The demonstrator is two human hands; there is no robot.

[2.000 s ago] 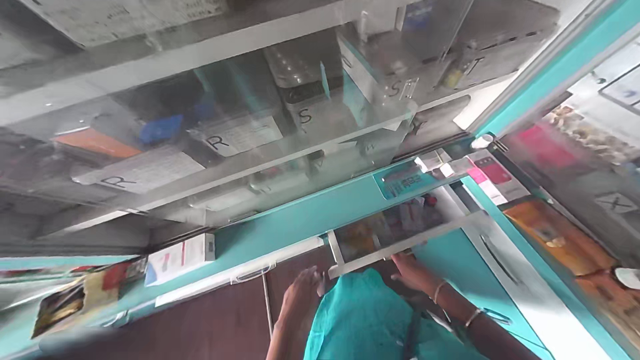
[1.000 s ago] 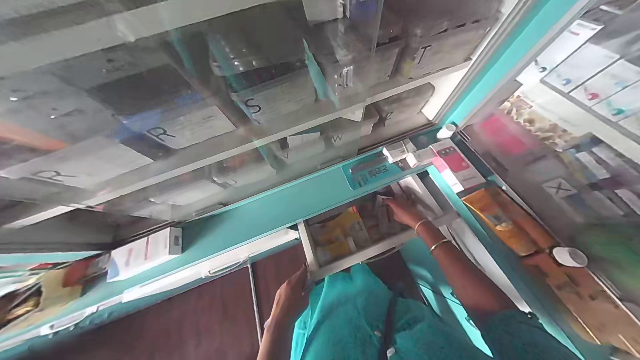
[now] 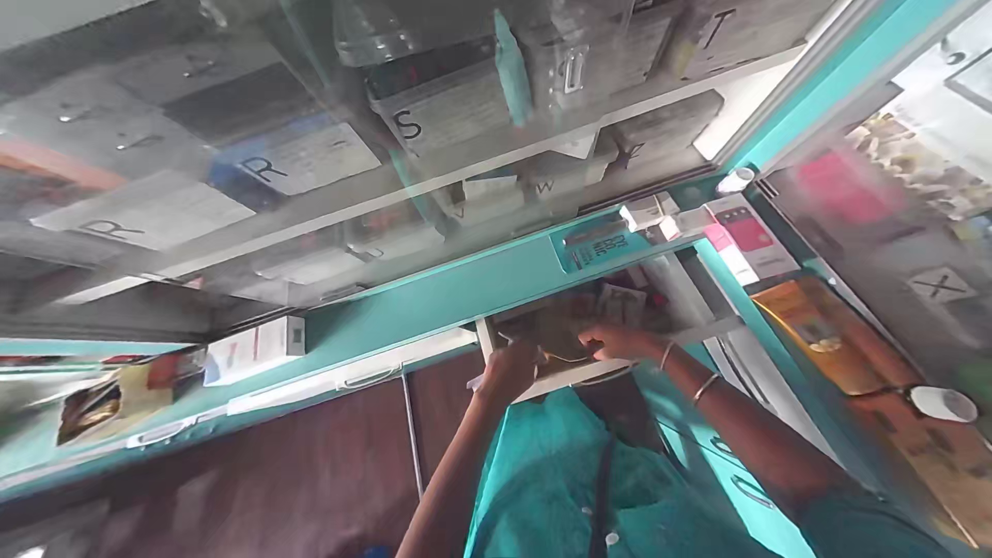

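Observation:
An open drawer [image 3: 577, 380] stands pulled out from under the teal counter, with small boxes and packets inside. Over its left side is my left hand [image 3: 510, 370], fingers bent; a small pale item shows beside it, and whether it is gripped is unclear. My right hand [image 3: 616, 342], with bangles at the wrist, is over the drawer's front part, fingers curled. A thin yellowish strip [image 3: 566, 358] spans the gap between the two hands. Blur hides what the fingertips hold.
Glass-fronted shelves with lettered boxes [image 3: 310, 159] rise behind the teal counter [image 3: 403, 291]. On it are a white box [image 3: 256, 350], a teal packet [image 3: 601, 246], a pink and white box [image 3: 750, 236], an orange pouch [image 3: 821, 337] and a white round container [image 3: 944, 404].
My right hand has moved from the drawer's right inner side toward its front, nearer my left hand. My left hand has come from the drawer's left front corner to over its inside.

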